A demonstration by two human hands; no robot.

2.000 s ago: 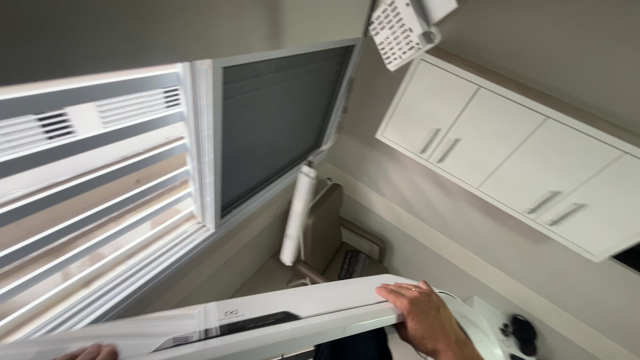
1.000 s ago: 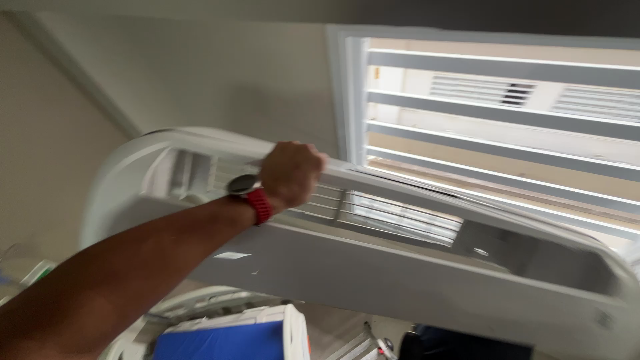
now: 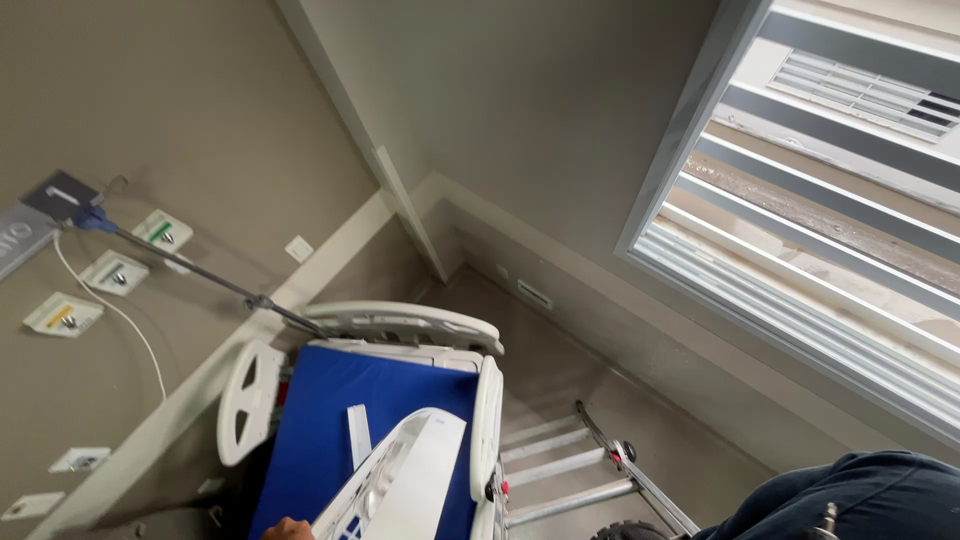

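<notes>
Part of my left hand shows at the bottom edge, closed at the side of a long white plastic cover with a grille, seemingly the front panel of an air conditioner. The cover is over the blue mattress of a hospital bed; whether it touches the mattress I cannot tell. A short white strip lies on the mattress beside it. My right hand is out of view.
The bed's white side rail and headboard stand near an aluminium ladder. A pole leans by the wall outlets. A slatted window is at right. Dark clothing fills the lower right corner.
The white cover, held up close before the window one second ago, is now lower, over the bed. The view has swung strongly toward the bed and room corner.
</notes>
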